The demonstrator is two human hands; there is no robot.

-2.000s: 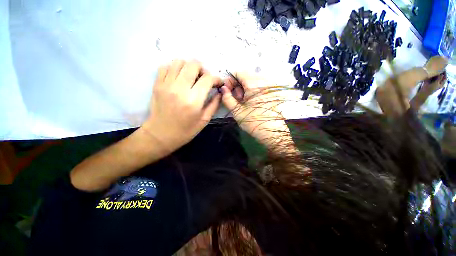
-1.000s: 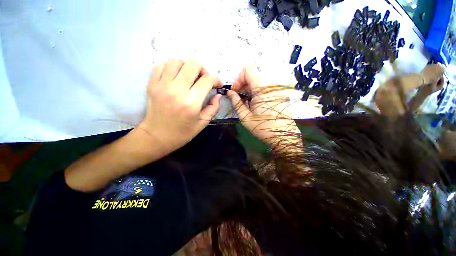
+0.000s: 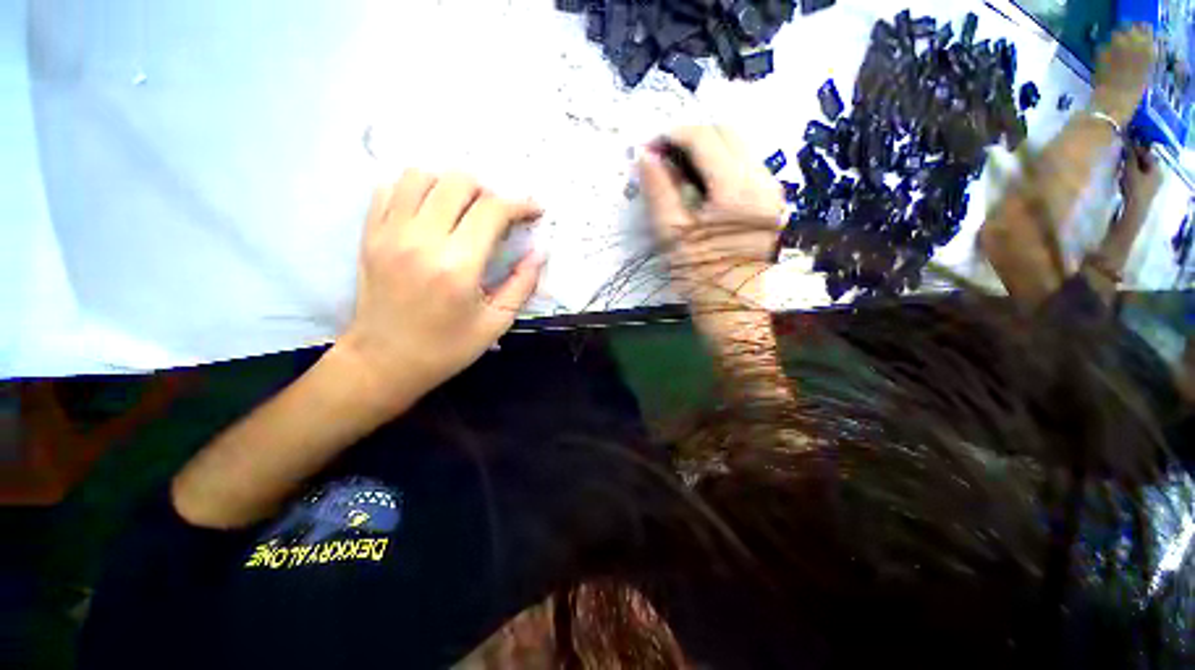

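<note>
My left hand (image 3: pixel 426 268) is over the white table covering (image 3: pixel 236 170), left of centre. Its thumb and index fingertips are apart and no part shows between them. My right hand (image 3: pixel 721 196) is to its right, blurred, with fingers curled around a dark object (image 3: pixel 683 172). Whether that object is a moulded part or a small tool cannot be told. A wide heap of black moulded parts (image 3: pixel 904 151) lies right of my right hand. Another heap of larger black parts (image 3: pixel 682 37) lies at the top edge.
Another person's arm (image 3: pixel 1075 177) with a wristband reaches up at the right, near a blue bin (image 3: pixel 1164 92). Tiny dark specks (image 3: pixel 577 98) lie on the white covering. Dark hair blocks much of the lower right and partly crosses my right wrist.
My hands have separated, the right moving up and right towards the heaps. The black part between my fingertips no longer shows there. The other person's hand has moved up; the view has shifted slightly.
</note>
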